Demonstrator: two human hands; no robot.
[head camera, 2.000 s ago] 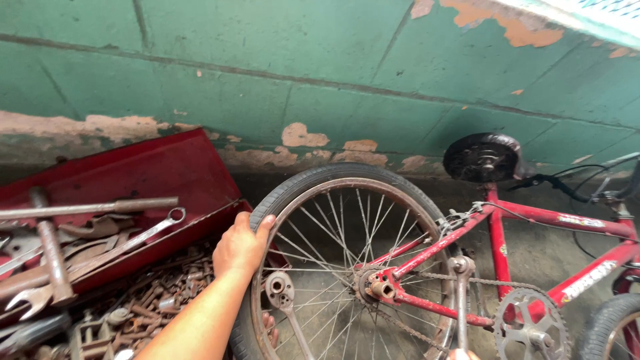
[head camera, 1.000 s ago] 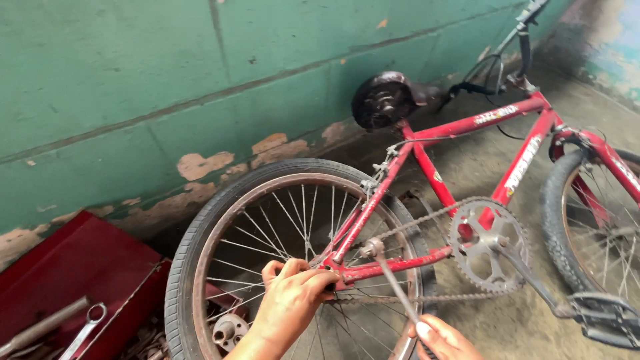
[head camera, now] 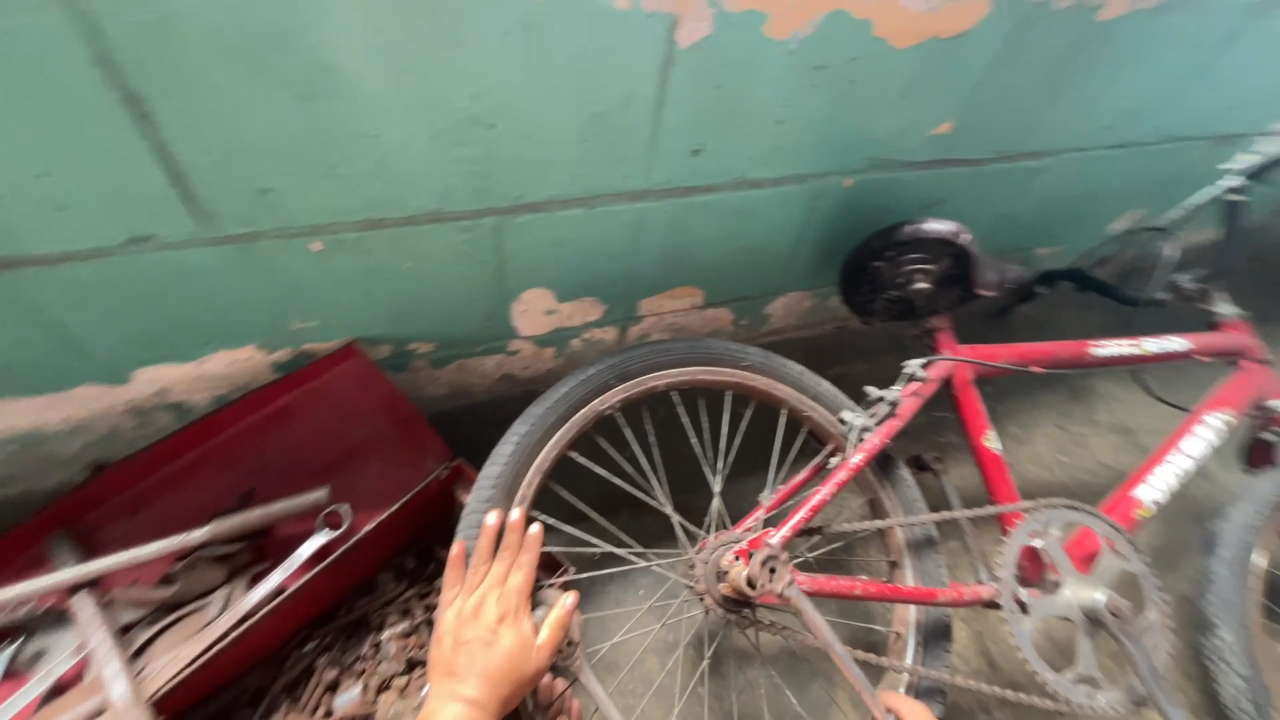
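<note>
A red bicycle [head camera: 815,500] lies on its side by the wall. My left hand [head camera: 495,610] is spread flat against the left side of the rear wheel's tyre [head camera: 505,465], fingers extended. Low at the frame's bottom edge, my right hand [head camera: 903,706] shows only in part, at the lower end of a metal wrench [head camera: 832,640] whose head sits at the rear axle. Beside my left hand is another metal tool [head camera: 590,680], partly hidden by it, with some more fingertips just below. The chain [head camera: 940,518] runs to the chainring [head camera: 1085,600].
An open red metal toolbox [head camera: 330,440] with a combination wrench [head camera: 290,565] and other tools stands at the left. Rusty bolts and small parts [head camera: 350,640] lie heaped beside it. Behind runs a green wall [head camera: 400,150] with peeling paint; the front wheel [head camera: 1240,580] is at the right.
My left hand has moved from the rear axle to the tyre's left side. The wrench stays at the axle, with my right hand at its lower end. The view has swung left.
</note>
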